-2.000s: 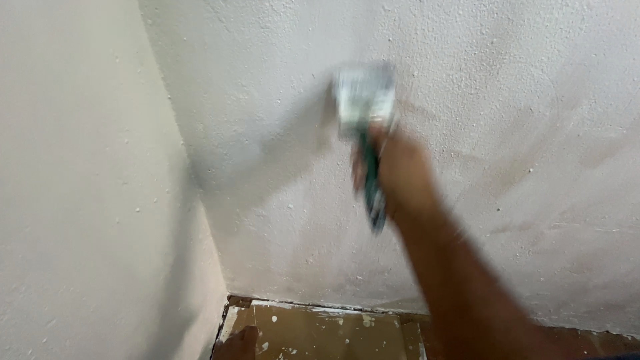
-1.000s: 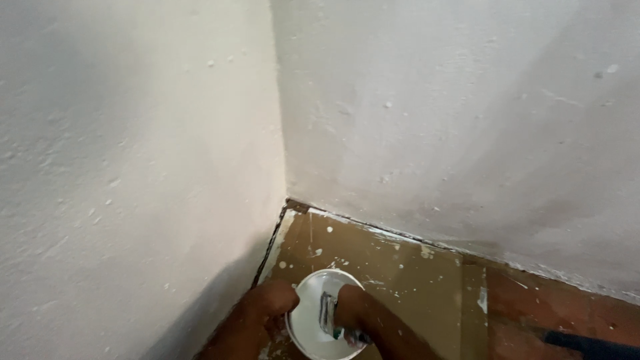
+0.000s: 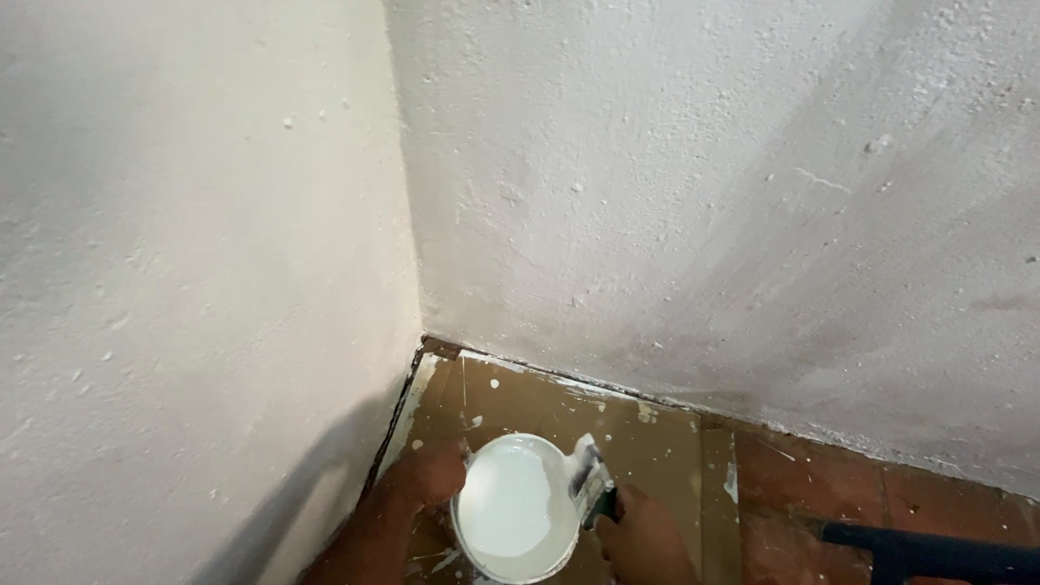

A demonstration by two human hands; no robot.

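A round tub of white paint (image 3: 508,504) is at the bottom middle of the head view, above paint-spotted cardboard. My left hand (image 3: 439,475) grips the tub's rim on its left side. In my right hand (image 3: 642,532) is the dark green handle of a paintbrush (image 3: 591,479). The brush points upward at the tub's right rim, its bristles coated in white paint. Whether the bristles touch the rim, I cannot tell.
Two rough whitish walls (image 3: 203,244) (image 3: 650,203) meet in a corner behind the tub. Cardboard (image 3: 650,455) with paint drips covers the floor there. Reddish floor tiles (image 3: 812,479) and a dark bar-like object (image 3: 934,552) lie at the lower right.
The brush was against the right wall, then down inside the tub; now it is at the tub's right rim. The view has tilted down since the first frame.
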